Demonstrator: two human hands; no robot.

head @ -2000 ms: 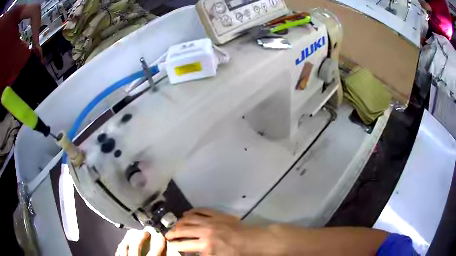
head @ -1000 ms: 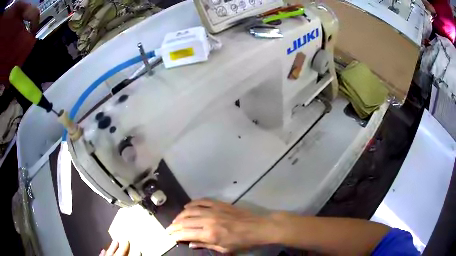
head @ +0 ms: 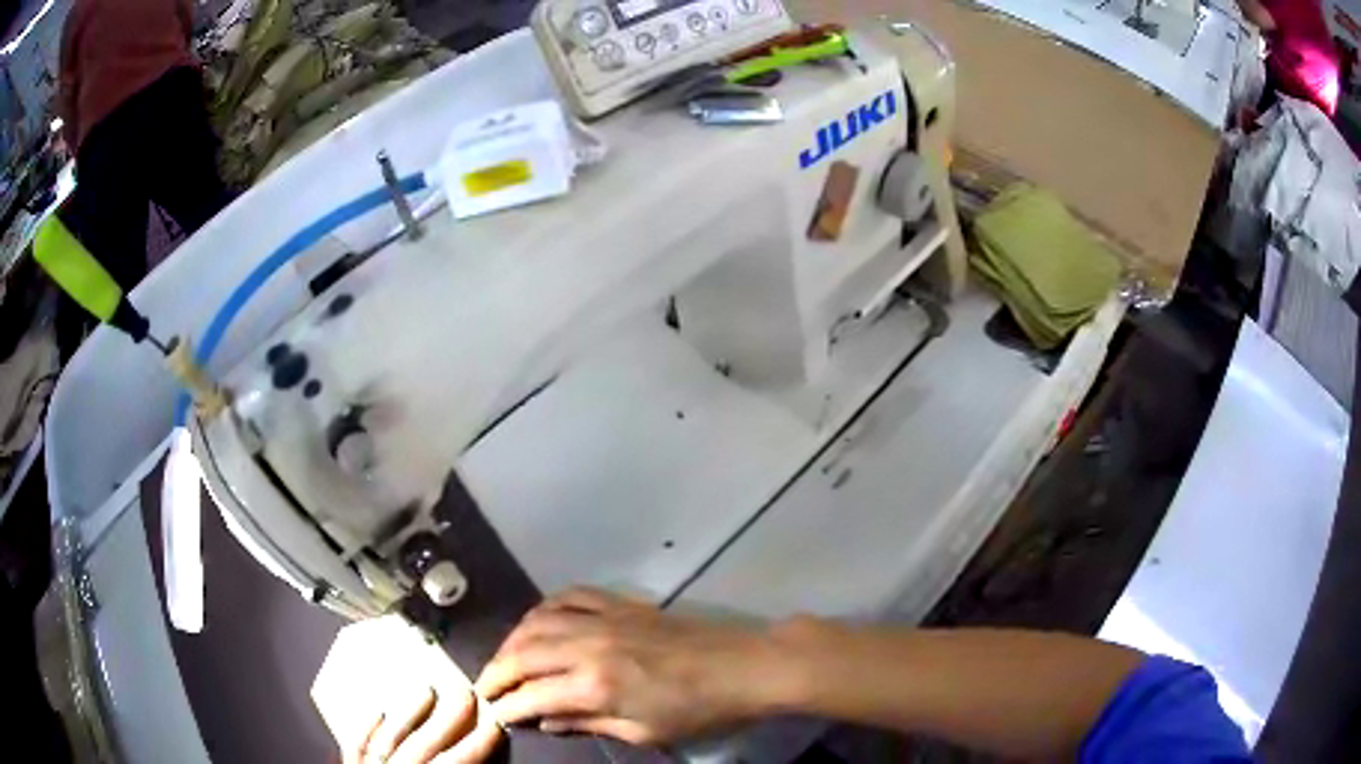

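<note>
A dark cloth panel (head: 254, 642) lies under the head of the off-white sewing machine (head: 597, 269) and shows on both sides of it. A small pale piece (head: 366, 672), glaring under the lamp, lies on the panel in front of the needle area. My left hand (head: 433, 731) rests with its fingertips on the pale piece, cut off by the bottom edge. My right hand (head: 597, 672) lies palm down on the panel just right of the pale piece, its fingers bent and near each other. The needle and presser foot are hidden behind the head.
A green-handled screwdriver (head: 87, 276) stands at the head's left end. A white box (head: 508, 157), snips (head: 734, 109) and a control panel (head: 657, 45) are on top. Olive cloth pieces (head: 1045, 261) lie to the right. A person (head: 127, 105) stands behind at the left.
My left hand has moved in over the pale piece, which was flat and more exposed a second ago. My right hand stays beside it. The view has shifted, and the machine sits further left.
</note>
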